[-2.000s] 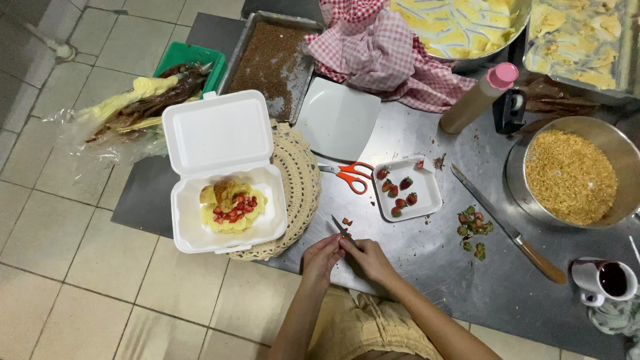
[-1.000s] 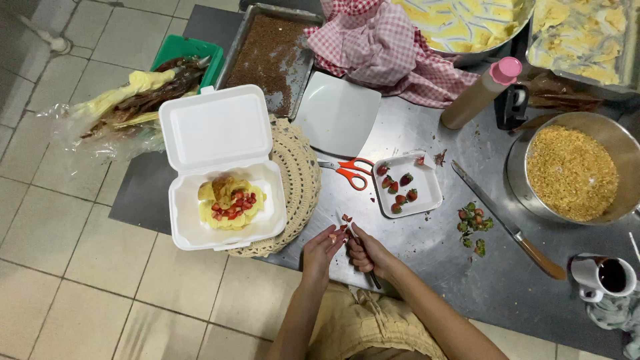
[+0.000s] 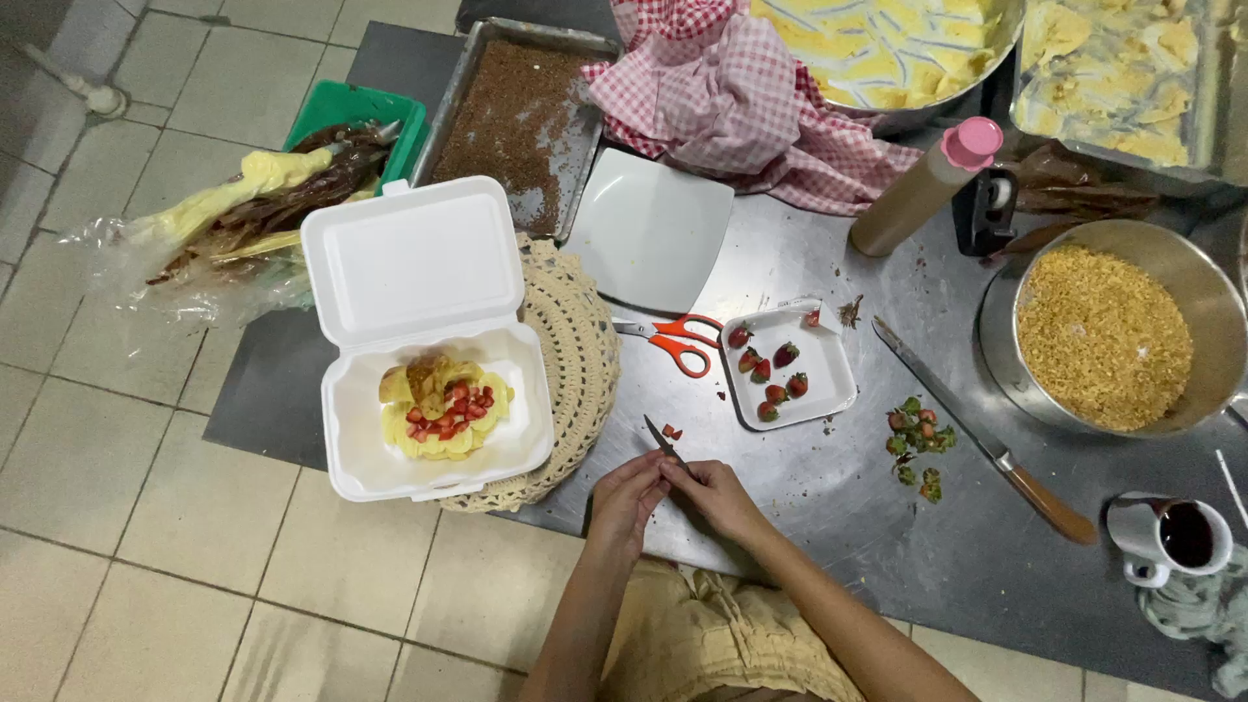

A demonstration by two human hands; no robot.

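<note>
My right hand (image 3: 717, 497) is closed on a small knife (image 3: 666, 442), its dark blade pointing up and left over the metal table. Against it my left hand (image 3: 627, 492) has its fingers bent; whether it holds something is hidden. Just beyond the blade lie small cut strawberry pieces (image 3: 672, 431). Whole strawberries (image 3: 785, 355) sit in a white foam tray (image 3: 846, 398), with orange-handled scissors (image 3: 688, 343) beside it. To the left, an open foam container (image 3: 341, 419) holds yellow slices topped with diced strawberry (image 3: 450, 414), partly on a crocheted round mat (image 3: 575, 341).
A long wooden-handled knife (image 3: 985, 439) lies beside strawberry tops (image 3: 916, 439). Further right are a metal pot of golden crumbs (image 3: 1102, 336) and a mug of dark liquid (image 3: 1136, 531). A squeeze bottle (image 3: 912, 200), a white square plate (image 3: 648, 229) and a checked cloth (image 3: 731, 97) stand or lie behind.
The small knife's blade, pointing down toward me a second ago, now points up and away. My two hands have come together in front of the cut pieces.
</note>
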